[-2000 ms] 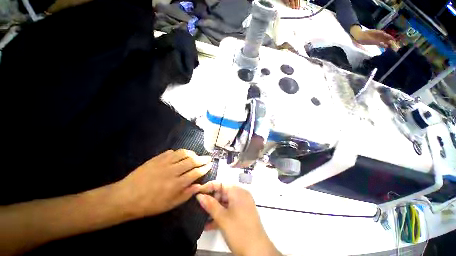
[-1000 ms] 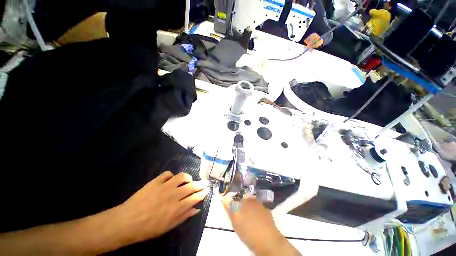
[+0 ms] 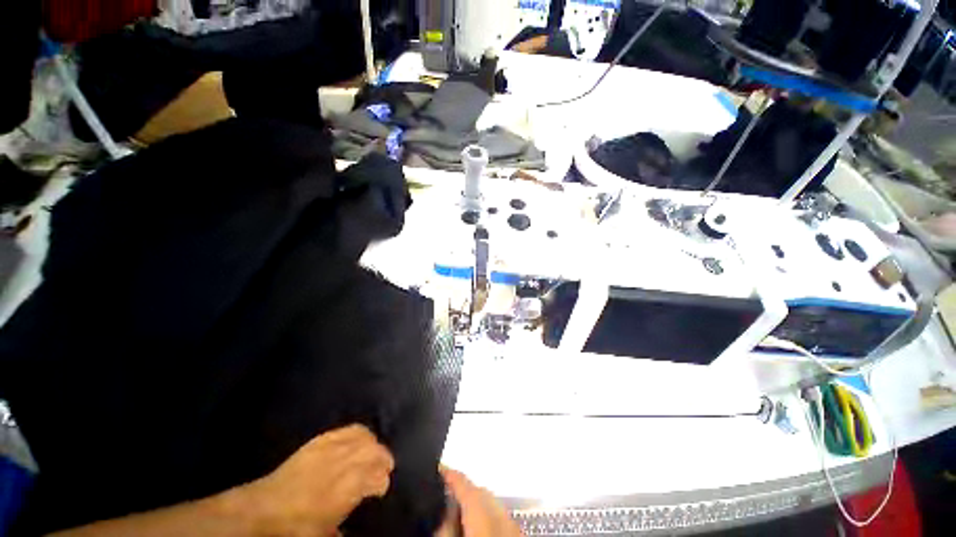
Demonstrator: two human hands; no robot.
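A large black garment panel [image 3: 231, 294] lies spread left of the sewing machine [image 3: 587, 231]. A ribbed band [image 3: 446, 362] runs along its right edge, beside the presser foot and needle area [image 3: 477, 320]. My left hand [image 3: 330, 477] grips the black cloth low in the view, fingers curled in. My right hand [image 3: 477, 509] is at the bottom edge, partly cut off, at the band's near end; its fingers are mostly hidden by the cloth, so its grip cannot be made out.
Behind the machine are folded grey pieces [image 3: 451, 115] and a white bin [image 3: 592, 168] with black cloth. A thread stand [image 3: 807, 89] rises at upper right. Green and yellow loops [image 3: 844, 420] hang at the table's right. A cardboard-coloured piece [image 3: 189, 108] is at upper left.
Both hands have moved from the needle area down toward the near edge. The left hand has closed on the cloth. The view has shifted, showing more of the table's front edge.
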